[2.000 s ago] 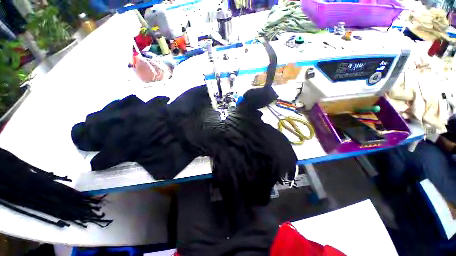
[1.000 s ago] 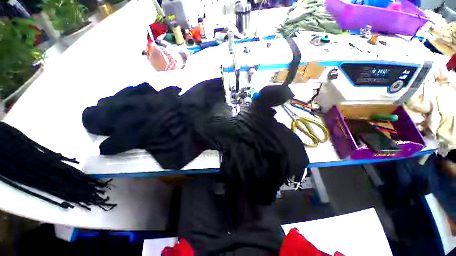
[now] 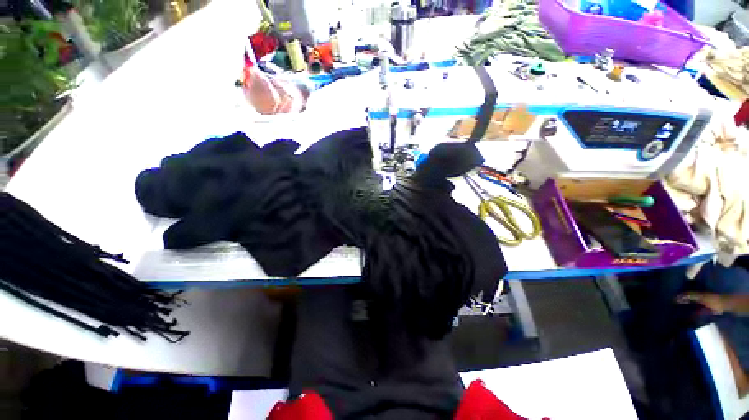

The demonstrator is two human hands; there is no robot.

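A black garment (image 3: 238, 197) lies across the sewing machine bed, and part of it hangs over the table's front edge. Its finely gathered section (image 3: 365, 197) sits at the presser foot and needle area (image 3: 390, 168). A black strip (image 3: 486, 102) drapes over the white machine head (image 3: 443, 90) and runs down to the cloth. Neither of my hands is in view. Only red cloth, perhaps my sleeves, shows at the bottom edge, left and right of my dark-clothed lap.
Gold-handled shears (image 3: 509, 220) lie right of the cloth, beside a purple tool tray (image 3: 567, 238). Black ties (image 3: 74, 275) lie at the left. Thread cones (image 3: 296, 56) and a purple basket (image 3: 624, 37) stand behind. Another person's hand (image 3: 702, 302) shows at the right.
The view has shifted, so the table scene sits further right than at first. Red cloth now shows at the lower left too. The garment appears unmoved at the needle.
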